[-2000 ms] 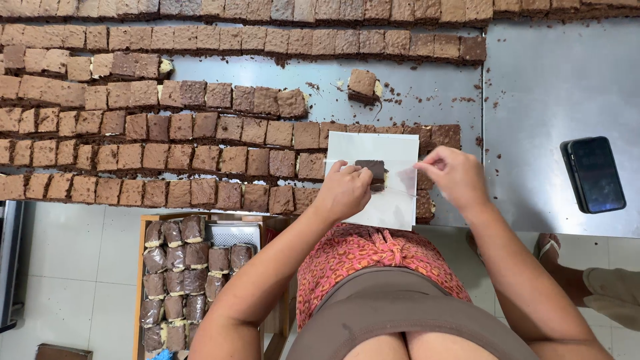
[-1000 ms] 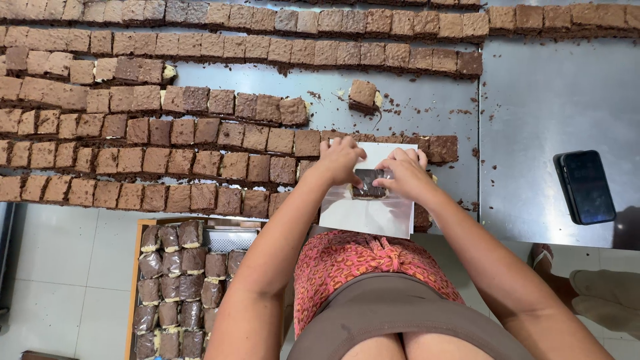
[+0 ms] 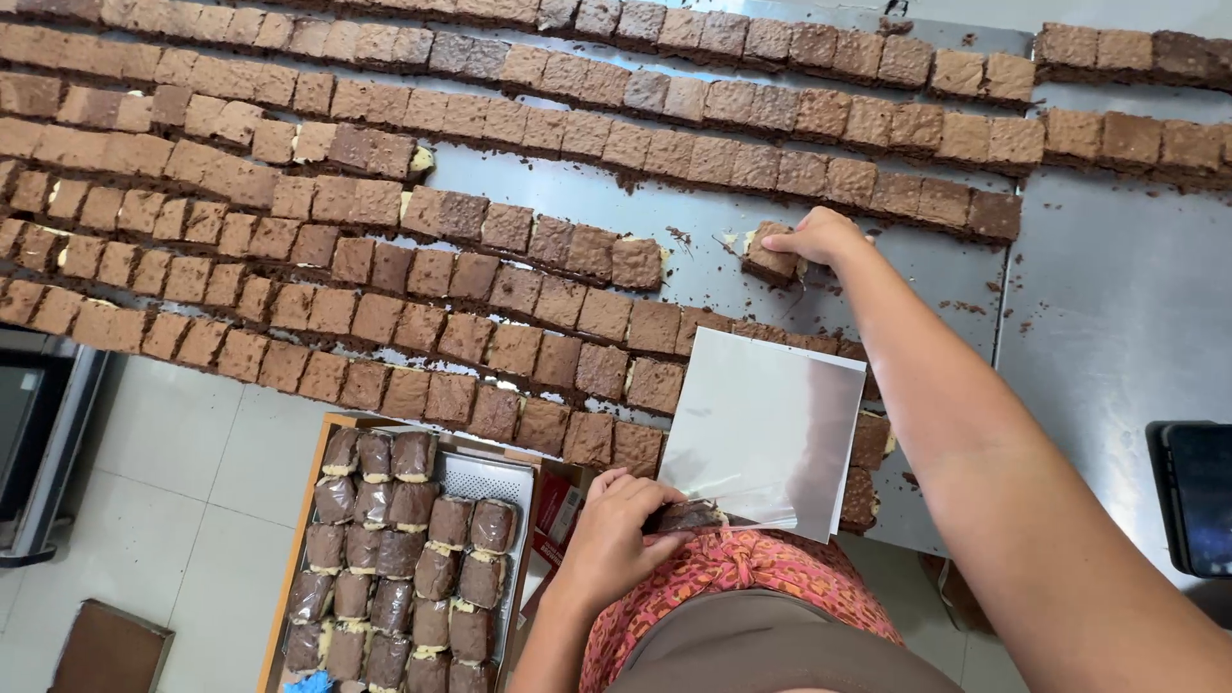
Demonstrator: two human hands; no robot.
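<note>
My left hand [image 3: 624, 525] holds a dark cake piece [image 3: 688, 517] wrapped in clear film at the near edge of a stack of clear film sheets [image 3: 760, 423]. The stack lies over the near rows of cut brown cake squares. Farther out, my right hand [image 3: 826, 239] has its thumb and fingers on a lone cake square [image 3: 770, 252] with pale filling, which sits on the metal table [image 3: 712, 221] among crumbs. Long rows of cake squares [image 3: 577, 144] run across the table on the left and behind.
A wood-edged crate [image 3: 306, 520] on the near left holds a perforated metal tray [image 3: 486, 476] and many wrapped cake pieces [image 3: 392, 604]. Something blue lies at its bottom edge. A dark phone [image 3: 1193, 496] lies on the table at the far right.
My right hand has moved from the film sheets out to the lone cake square. My left hand has drawn the dark piece in film down to the stack's near edge.
</note>
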